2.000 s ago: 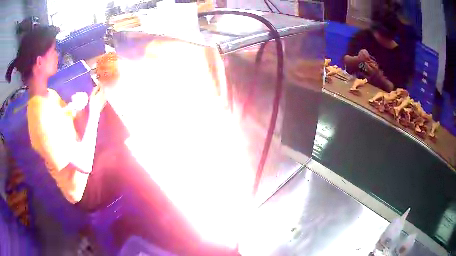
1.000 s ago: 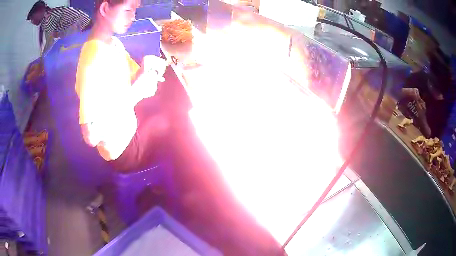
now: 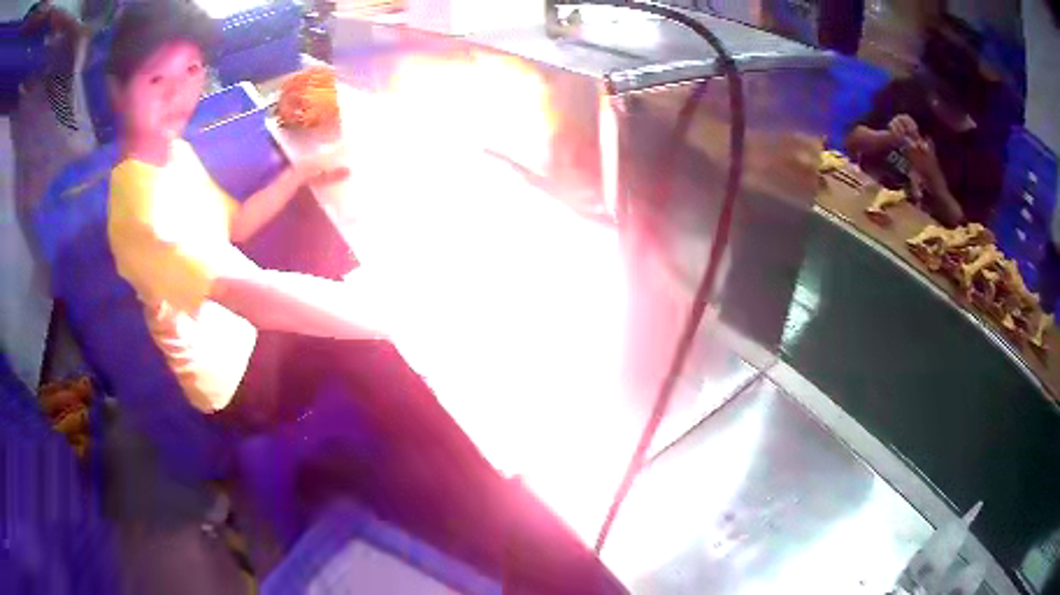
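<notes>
Neither of my hands is in the picture. Nearest in front of me is the shiny metal table (image 3: 767,500) at the bottom right. A white translucent bottle with a pointed nozzle (image 3: 947,546) stands near its lower right corner, partly cut off by the bottom edge. A dark cable (image 3: 718,233) hangs in an arc over a metal partition (image 3: 727,198) and down to the table. Strong pinkish-white glare hides most of the surface left of the table.
A person in a yellow top (image 3: 186,267) sits at the left. Blue crate (image 3: 360,558) at the bottom left. A green conveyor belt (image 3: 895,337) curves along the right. Beyond it, tan parts (image 3: 982,273) lie on a brown bench, and another person (image 3: 942,128) sits there.
The view has swung back to the right, bringing the bottle further into the picture. The person in yellow now faces this way, with an arm stretched into the glare.
</notes>
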